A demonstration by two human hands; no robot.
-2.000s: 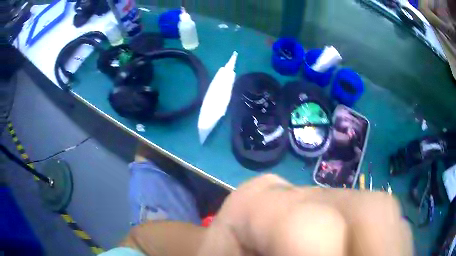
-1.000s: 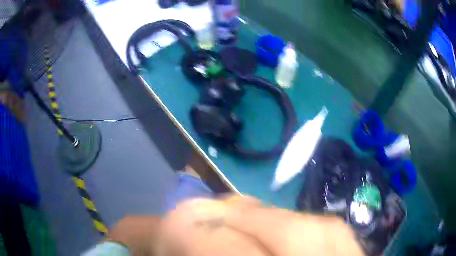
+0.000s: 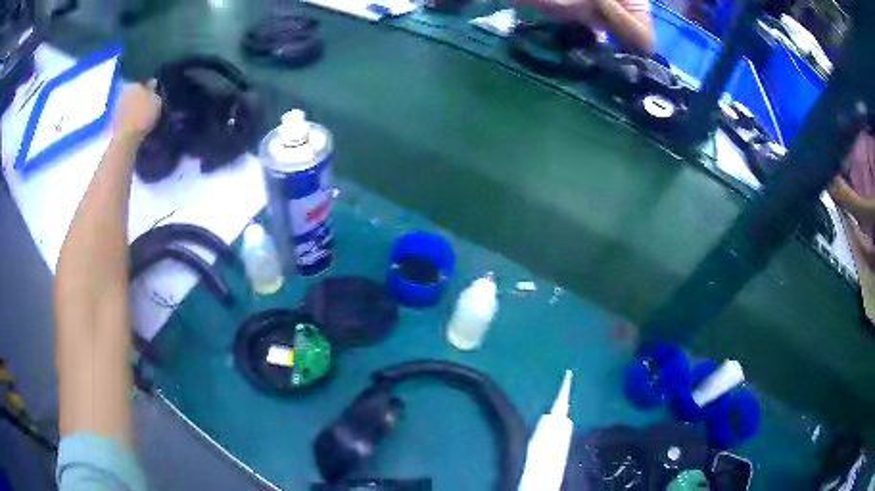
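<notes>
My left hand (image 3: 139,107), bare below a teal sleeve, reaches to the far left. Its fingers are closed at the left side of black over-ear headphones (image 3: 206,110), over a white surface; the fingertips are partly hidden. My right hand is out of the picture. On the green mat, an open round ear cup (image 3: 283,355) shows a green board. A round black pad (image 3: 353,309) lies beside it. A black headband (image 3: 470,379) with an ear cup lies nearer, cut off by the bottom edge.
A blue-rimmed tray (image 3: 72,110) lies far left. A spray can (image 3: 302,197), small bottles (image 3: 473,315), a blue cup (image 3: 420,270) and a white pointed tube (image 3: 549,446) stand or lie on the mat. More blue cups (image 3: 657,374) are right. Another person's arm (image 3: 624,24) is across the bench.
The view has swung left and up. My left hand has moved from the near foreground to the headphones at the far left. The phone and opened cups have shifted to the bottom right edge.
</notes>
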